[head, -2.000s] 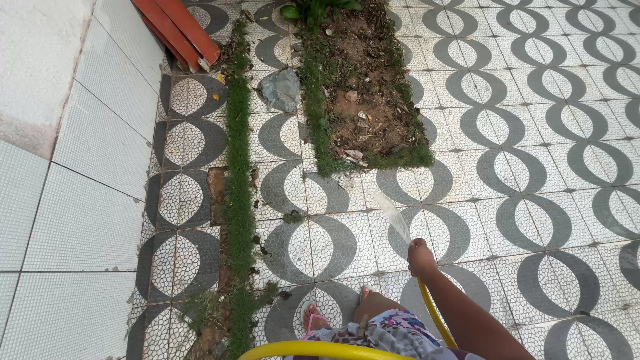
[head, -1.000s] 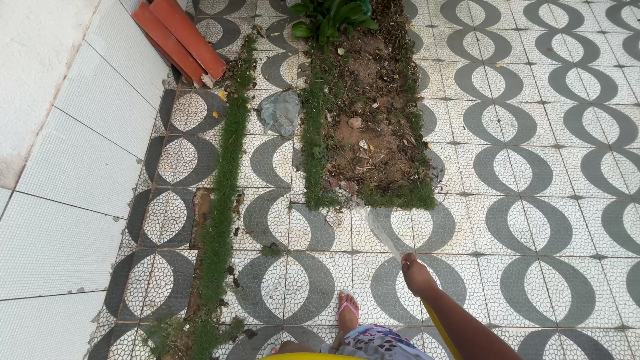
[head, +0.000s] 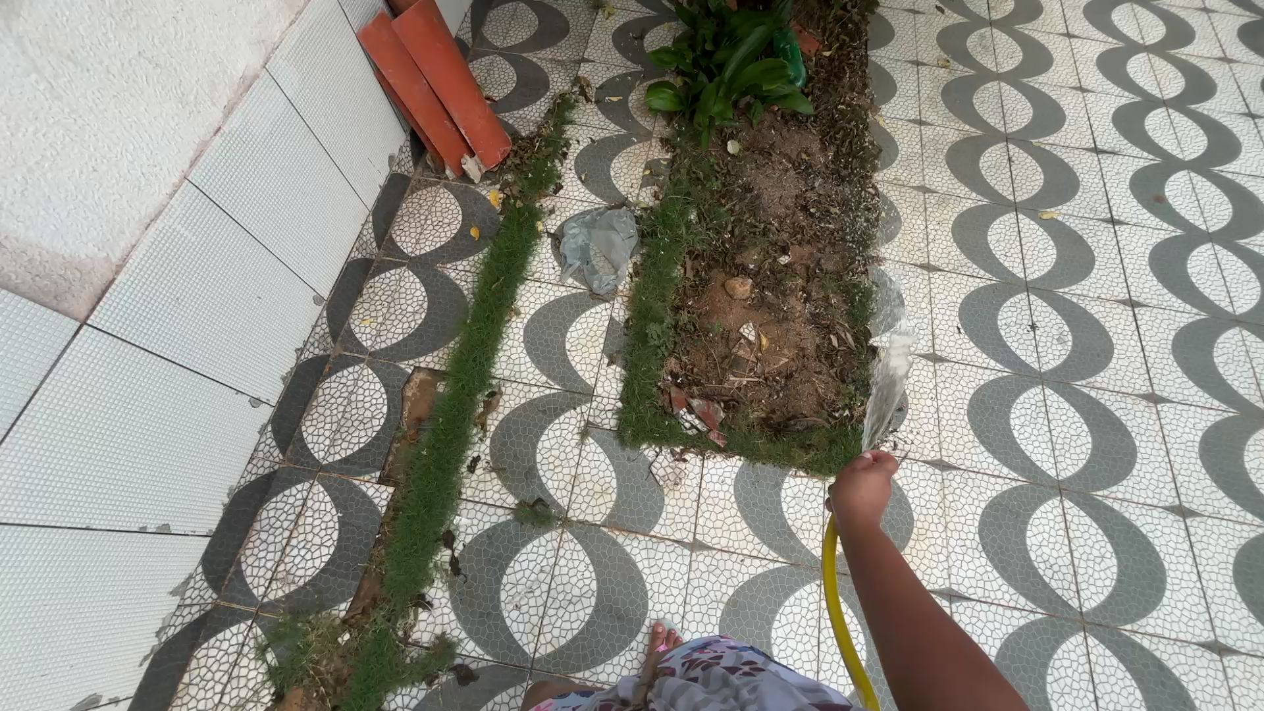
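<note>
My right hand point(head: 863, 490) is closed around the end of a yellow hose point(head: 839, 612), which runs down from it to the bottom edge of the view. A fan of water point(head: 890, 375) leaves the hose end and goes up along the right border of the planting bed point(head: 780, 286). The bed has bare brown soil, stones, tile fragments and a grass edge. A leafy green plant point(head: 731, 64) grows at its top, beside a green plastic bottle point(head: 790, 54). My left hand is out of view.
A grass strip point(head: 459, 395) runs left of the bed across the patterned tile floor point(head: 1047, 415). A crumpled grey plastic bag point(head: 598, 249) lies between them. Red-orange clay pieces point(head: 434, 84) lean by the white tiled wall point(head: 188, 326). My foot point(head: 663, 635) is at the bottom.
My right hand with the hose has moved up to the bed's lower right corner. The water now points along the bed's right side, where before it angled up-left. The view has shifted forward.
</note>
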